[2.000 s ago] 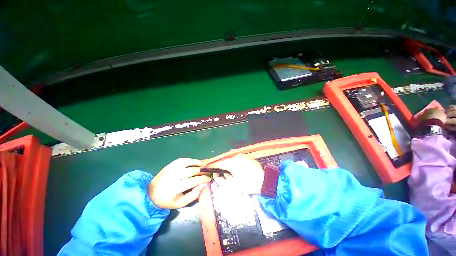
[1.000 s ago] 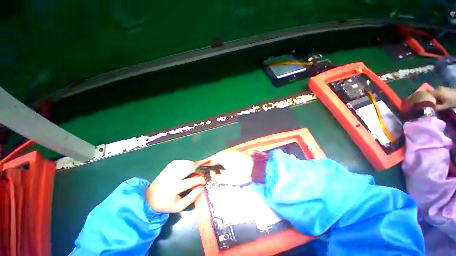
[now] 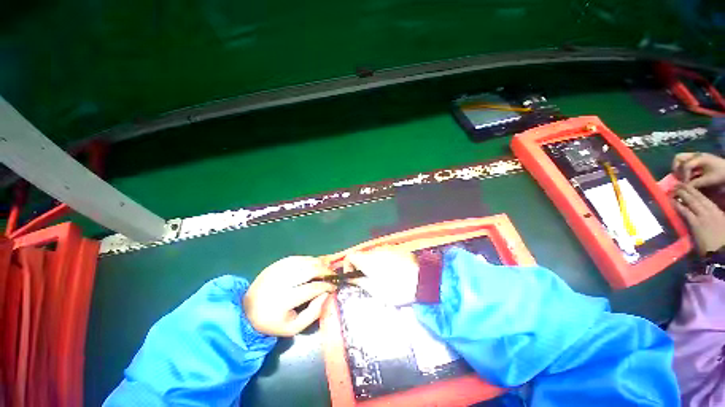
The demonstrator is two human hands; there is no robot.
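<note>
A tablet assembly (image 3: 381, 338) with glaring pale and dark insides sits in a red-orange protective frame (image 3: 338, 374) in front of me. My left hand (image 3: 286, 296) is at the frame's upper left corner, fingertips pinching a small dark part (image 3: 343, 278). My right hand (image 3: 385, 274) reaches over the tablet and meets the left fingertips at the same part. The part is too small and blurred to name surely. My right forearm hides some of the tablet's upper right side.
A second framed tablet (image 3: 616, 203) with an orange flex cable lies at right. An unframed tablet (image 3: 493, 113) lies on the green belt. Stacked red frames (image 3: 48, 318) and a pale post (image 3: 87, 187) are at left. Another person's hands (image 3: 699, 199) are at the right edge.
The dark part has turned between my fingertips and now looks thinner and flatter. The view has shifted slightly. The other person's hands have changed position, with the fingers now visible.
</note>
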